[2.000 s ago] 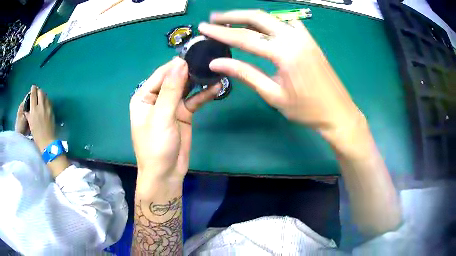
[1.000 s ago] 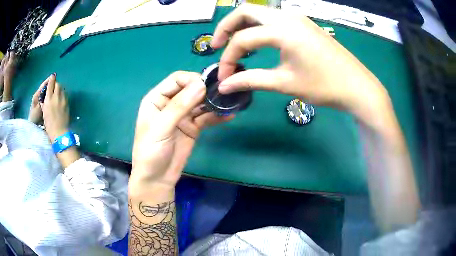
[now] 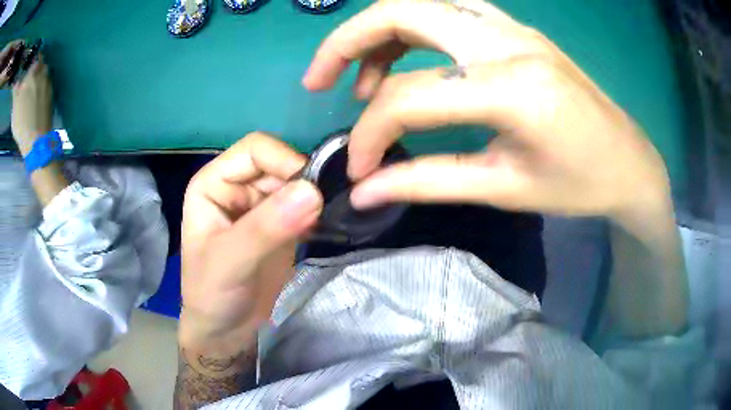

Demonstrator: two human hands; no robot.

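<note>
A round black watch case (image 3: 341,196) with a silvery rim is held just past the front edge of the green mat, above the wearer's lap. My left hand (image 3: 248,216) grips its left rim between thumb and fingers. My right hand (image 3: 497,128) has its thumb and index finger at the dark inside of the case, with the other fingers raised. The hand and blur hide whether the right fingers pinch a separate part. Several round silver-blue speckled watch modules, one of them at the upper left (image 3: 188,16), lie along the top of the picture.
The green mat (image 3: 160,88) spans the upper view, its front edge behind my left hand. At the far left, another person's hand (image 3: 32,96) with a blue wristband holds a dark object. The dark foam tray (image 3: 705,88) is blurred at the right. A red object (image 3: 96,390) lies low at the left.
The view has tipped down towards the lap. The case has come back from over the mat to beyond its front edge. Both hands stay at it, the right fingers still at its inside.
</note>
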